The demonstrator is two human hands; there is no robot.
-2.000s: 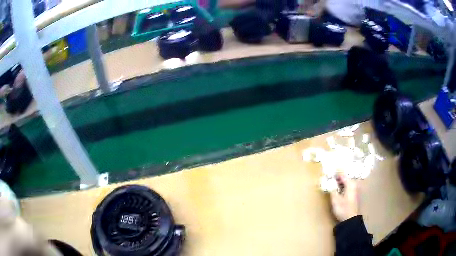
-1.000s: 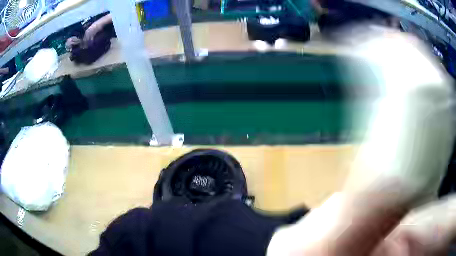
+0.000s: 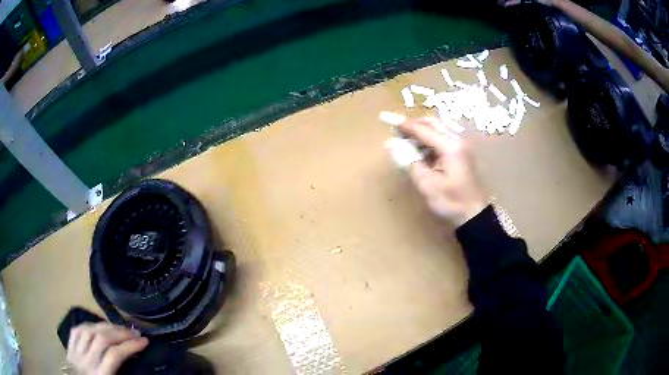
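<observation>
A round black fan [image 3: 154,256] stands at the left of the bench, its small pale digits showing in the centre. My left hand [image 3: 103,348] is closed around a black elongated part just below the fan head, at the bottom left. My right hand [image 3: 440,168] is blurred, over the bench just left of a pile of loose white strips [image 3: 477,102]. Whitish pieces show at its thumb and index fingertips, which are apart. I cannot tell whether they are strips or finger coverings.
The green conveyor belt [image 3: 242,95] runs behind the tan bench [image 3: 293,183], with a pale metal post [image 3: 44,154] at left. Black fans [image 3: 605,117] stand at the far right. A green mesh crate [image 3: 590,322] and a red plastic item [image 3: 627,264] are below right. Another person's arm shows top right.
The view has swung back right and down, showing the strip pile again. The blurred arm that crossed the view is gone. My left hand now shows at the black part; my right hand is near the pile.
</observation>
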